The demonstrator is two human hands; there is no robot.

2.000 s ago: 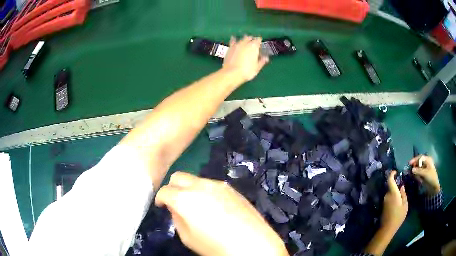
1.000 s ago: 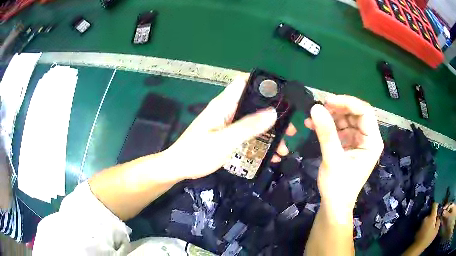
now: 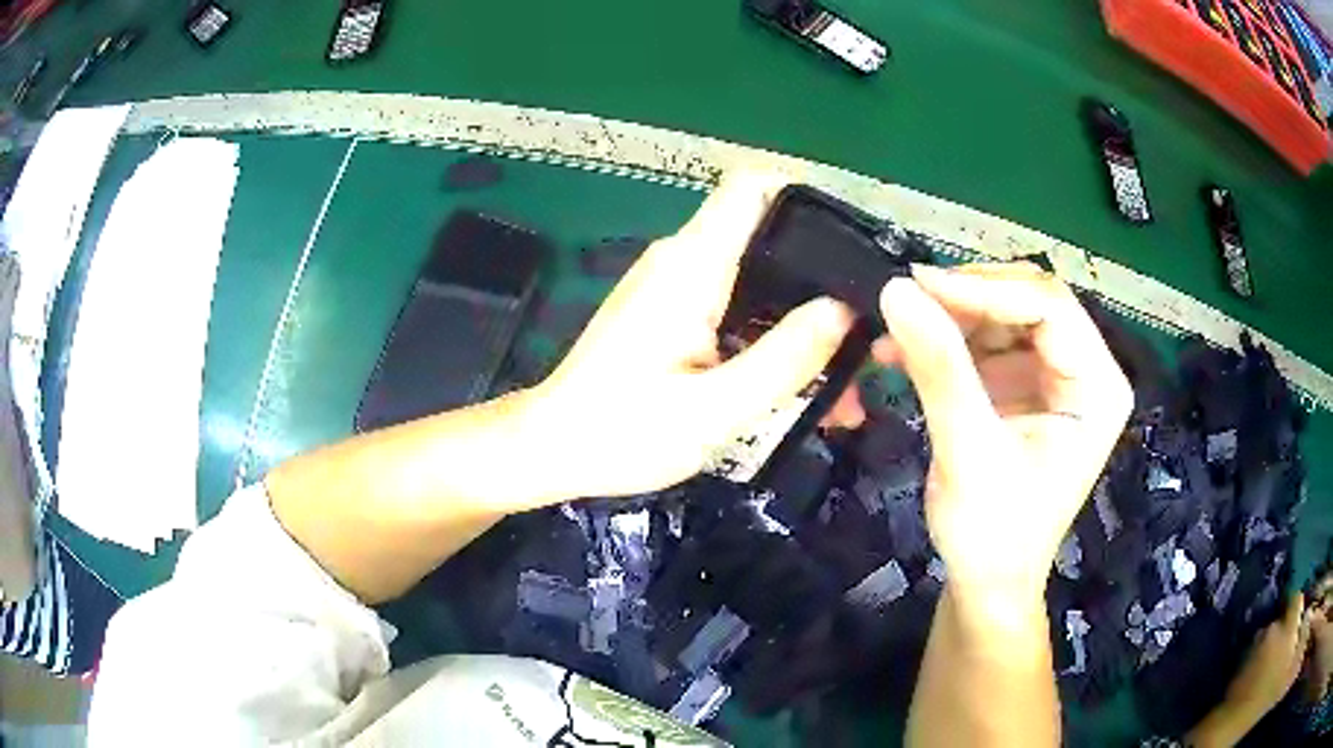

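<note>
My left hand [image 3: 687, 351] holds a black feature phone [image 3: 790, 263] tilted, its upper end away from me. The thumb lies across its middle and the pale keypad shows partly below. A black cover lies over the upper part, where the round speaker does not show. My right hand [image 3: 1009, 380] has thumb and forefinger pinched together at the right edge of the phone's upper part. Whether the fingertips grip the cover itself cannot be told. A heap of small black covers [image 3: 877, 585] lies on the green worktop below both hands.
A large smartphone [image 3: 453, 329] lies left of my left hand. White sheets [image 3: 146, 344] lie at far left. A pale rail [image 3: 585, 143] borders the belt, which carries several handsets [image 3: 1118, 161]. A red tray [image 3: 1235, 81] is at upper right. Another person's hand [image 3: 1265, 680] is at lower right.
The black cover, held beside the phone one second ago, now lies over its upper part and hides the speaker. My right fingertips are closer to the phone. Handsets on the belt have shifted in view.
</note>
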